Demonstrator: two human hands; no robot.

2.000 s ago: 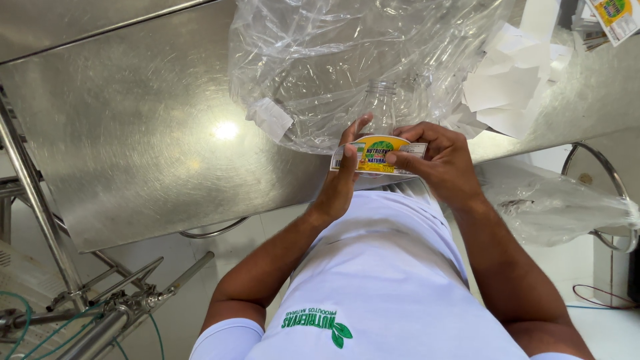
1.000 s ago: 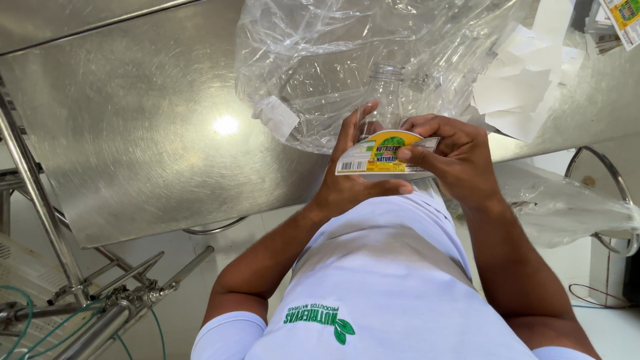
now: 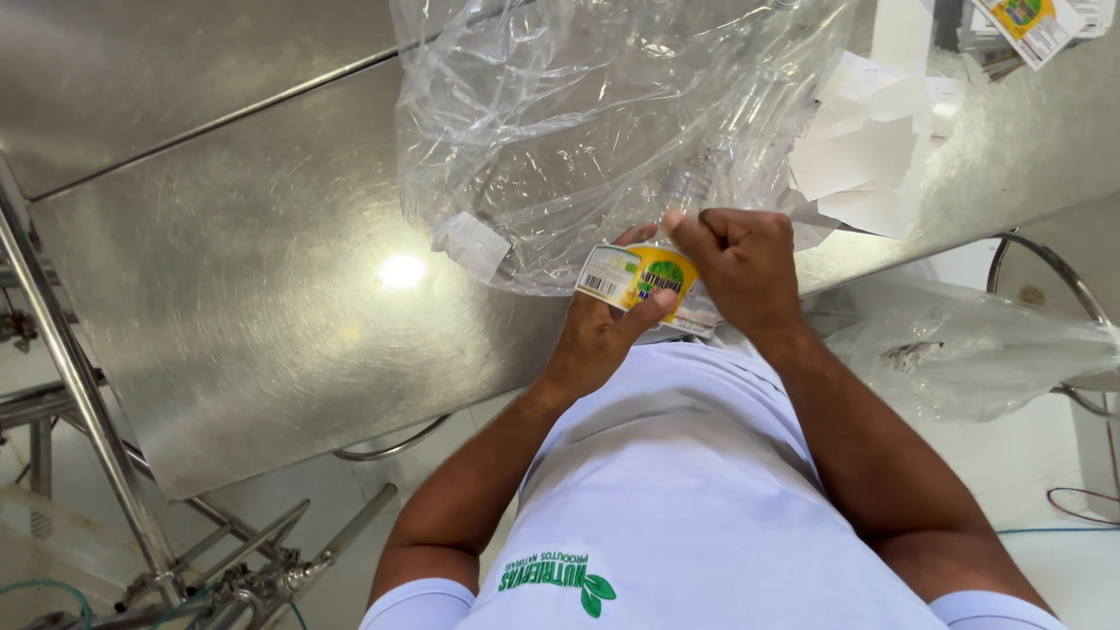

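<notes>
A clear plastic bottle with a ridged neck is in front of my body, its neck pointing toward the steel table. A yellow and white printed label lies across its side. My left hand grips the bottle from the left, thumb on the label's middle. Near the neck, my right hand is curled with its thumb raised, at the label's upper right side; whether it pinches anything is hidden. The bottle's lower body is mostly covered by the label and hands.
A large clear plastic bag spreads over the steel table. White paper pieces lie to its right, with a stack of printed labels at the top right corner. Another clear bag hangs below the table edge, by a curved metal tube.
My right hand has moved from the label's face up toward the bottle neck and curled. The label now sits tilted, with my left thumb on its front.
</notes>
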